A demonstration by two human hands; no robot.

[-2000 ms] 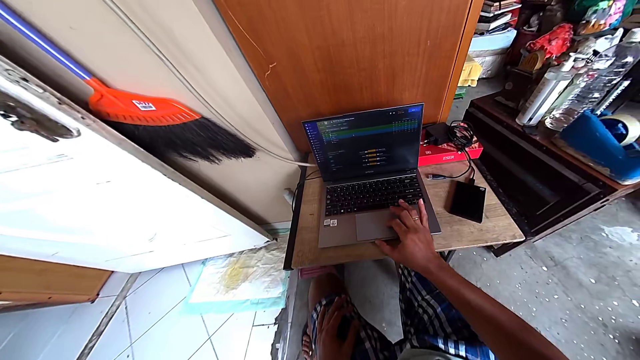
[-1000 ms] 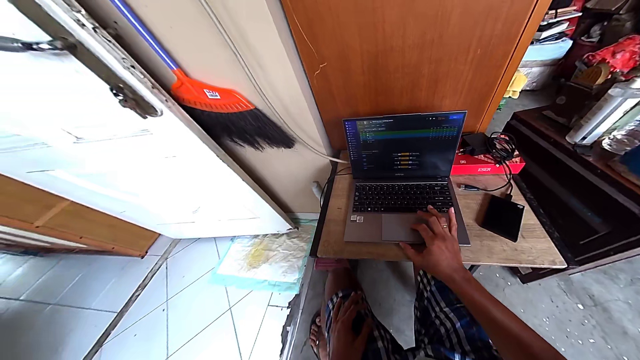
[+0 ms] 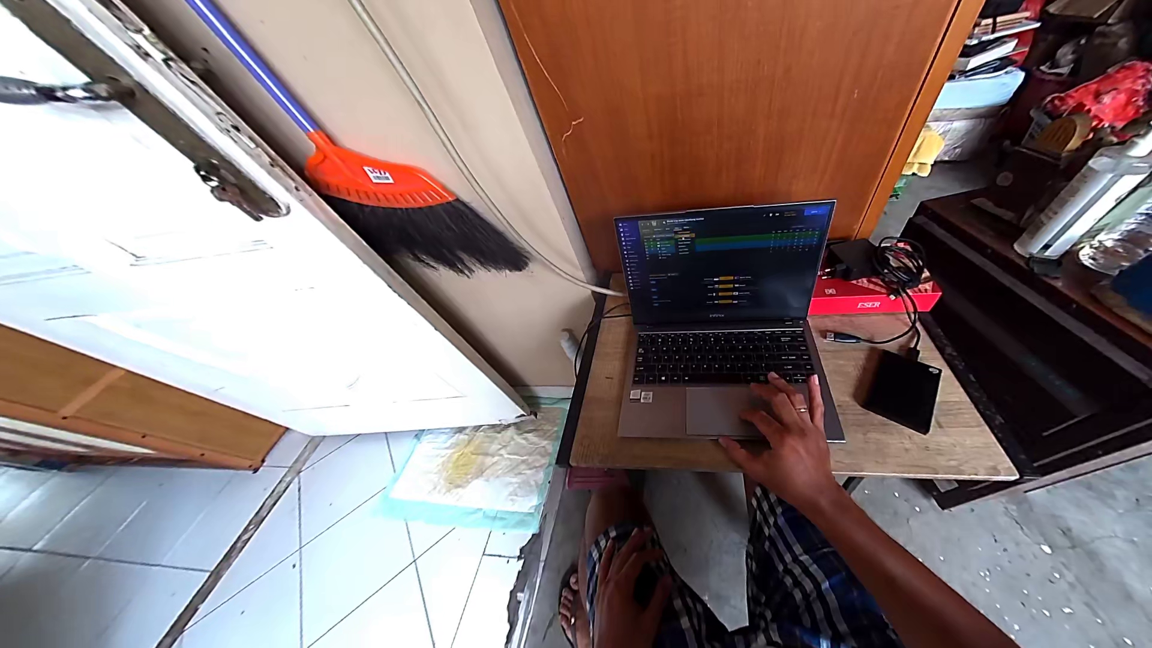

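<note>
A grey laptop (image 3: 652, 414) stands unfolded on a small wood-topped table (image 3: 954, 450), its dark screen lit. My right hand (image 3: 787, 441) rests over the right part of the touchpad and palm rest, fingers spread, a ring on one finger. Down on my left thigh, over the plaid shorts, lies my left hand (image 3: 625, 585); a small dark patch shows beside its fingers, and I cannot tell whether it is an object. Right of the laptop is a black portable drive (image 3: 903, 390) with a cable. Behind it a red box (image 3: 873, 299) bears a black adapter and coiled cable (image 3: 900, 263).
An orange broom (image 3: 378, 175) with black bristles hangs by the wall at left, near a white door (image 3: 270, 315). A wooden panel (image 3: 720, 99) rises behind the laptop. Stained pad (image 3: 486, 468) on the tiled floor; dark cabinet (image 3: 1008, 342) with bottles at right.
The view has shifted left. On the laptop's screen, a small drop-down list now shows near the top. Both hands have stayed in about the same places.
</note>
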